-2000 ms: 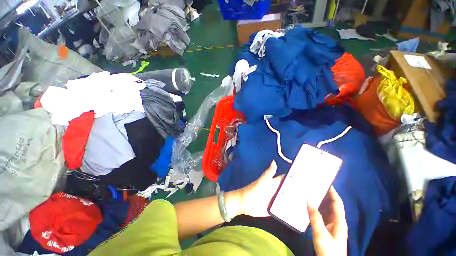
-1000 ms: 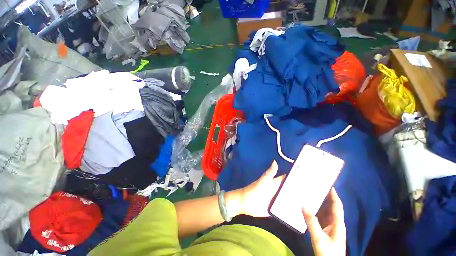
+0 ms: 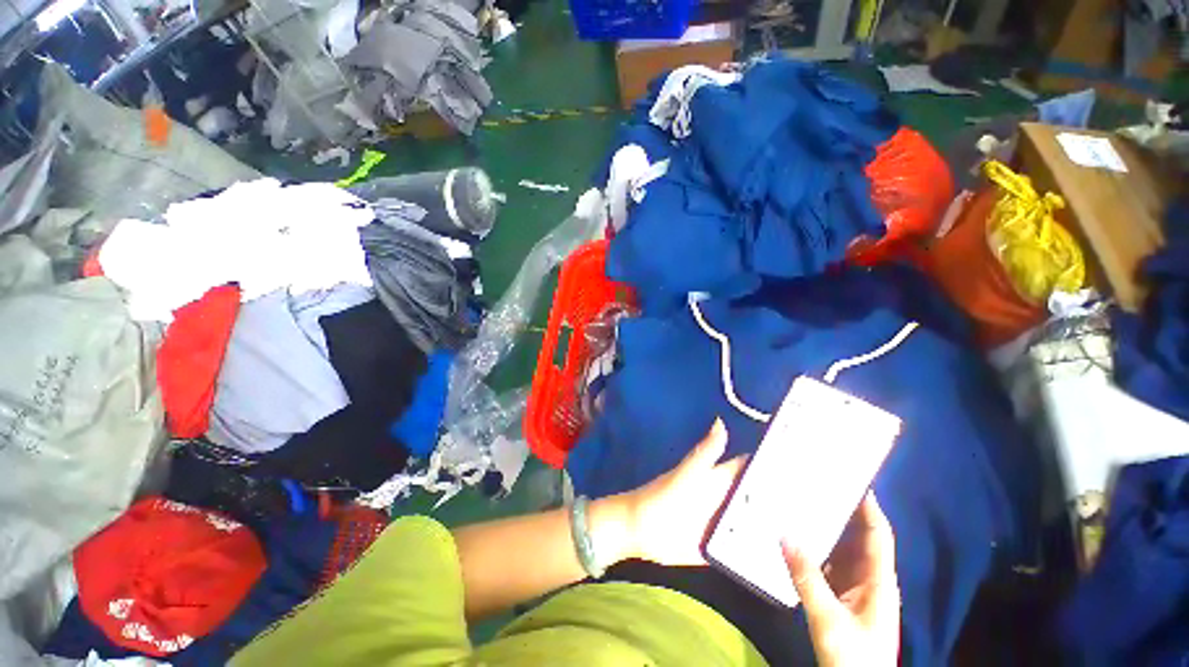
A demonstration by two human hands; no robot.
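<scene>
A smartphone (image 3: 806, 489) with a bright white screen is tilted over the lap, in front of a blue garment piece (image 3: 652, 391) with white piping (image 3: 721, 354). My left hand (image 3: 672, 502) is at the phone's left edge; its thumb is raised and its fingers run behind the phone. My right hand (image 3: 854, 580) is at the phone's lower right, with its fingers along the right edge and its thumb over the lower screen. Which hand bears the phone's weight is hard to tell.
A red plastic basket (image 3: 563, 352) stands left of the blue piece. A blue cloth heap (image 3: 750, 183) lies behind it. A mixed garment pile (image 3: 280, 371) is at left. A yellow bag (image 3: 1034, 241), a carton (image 3: 1089, 196) and a white machine table (image 3: 1108, 424) are at right.
My right thumb has moved a little left and up on the phone's screen. The phone has shifted very slightly right. The view has shifted slightly.
</scene>
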